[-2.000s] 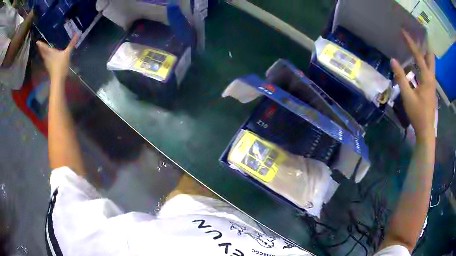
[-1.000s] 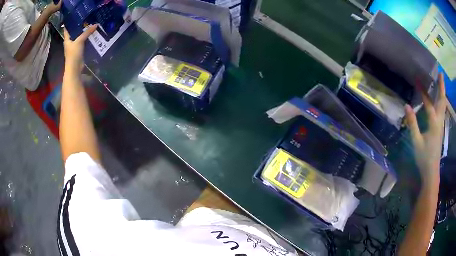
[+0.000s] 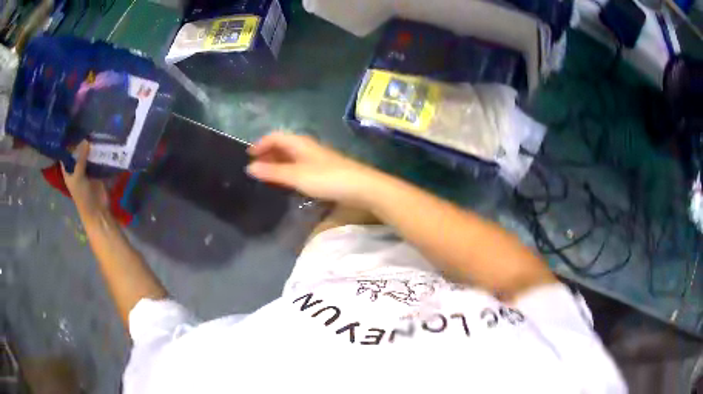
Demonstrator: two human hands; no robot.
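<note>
My left hand [image 3: 86, 181] holds a dark blue retail box [image 3: 50, 100] at the left, by its lower edge, over the bench edge. Its pale end with print faces right; it may be more than one box. My right hand [image 3: 297, 165] is empty, fingers bent, in front of the bench edge. An open box [image 3: 455, 54] stands at centre right. A sleeved phone [image 3: 443, 111] with a yellow film lies on it. Another sleeved phone [image 3: 216, 37] with yellow film lies on a box [image 3: 270, 31] at the upper left.
The dark green bench [image 3: 308, 92] runs across the view. Black cables [image 3: 570, 223] lie tangled at the right. A dark rounded object [image 3: 686, 81] is at the right rim. A red and blue item [image 3: 123, 202] is below the bench at the left.
My left hand has brought the blue box nearer and lower. My right hand has moved from the far right to the middle front. The view has shifted; the far-right open box is out of clear view.
</note>
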